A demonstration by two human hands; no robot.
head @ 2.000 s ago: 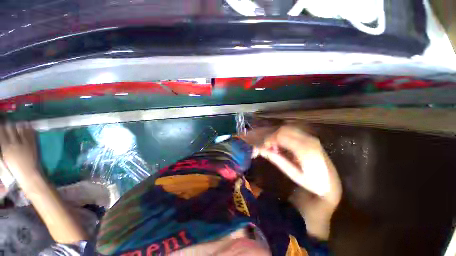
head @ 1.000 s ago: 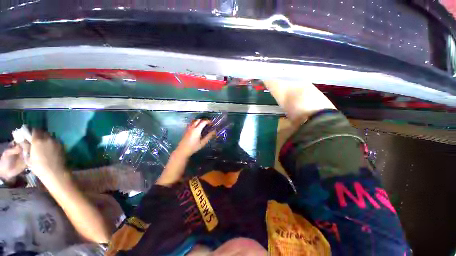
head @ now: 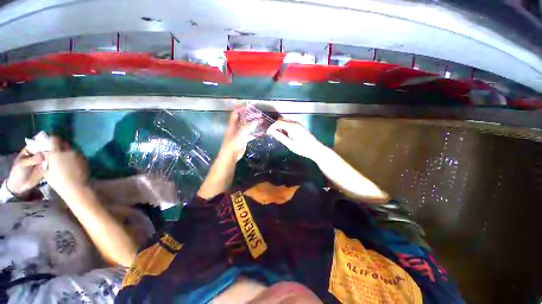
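My left hand is in front of me at the bench's far edge, its fingers around a clear blister tray with a pinkish glare. My right hand is close beside it, fingers bent at the tray's right side; the fingertips are blurred and the exact grip is partly hidden. More clear trays lie loosely piled on the green bench to the left. Red-and-white product boxes stand in a row on the belt beyond the rail, flaps raised.
A pale metal rail separates bench and green belt. The overhead shelf edge crosses above. A large open brown carton with clear trays inside is at my right. At left, a neighbouring person's hands hold a small white piece.
My right hand has come back from under the shelf over the belt to beside my left hand. My left hand has moved slightly up, towards the rail. The view has shifted, showing more of the boxes.
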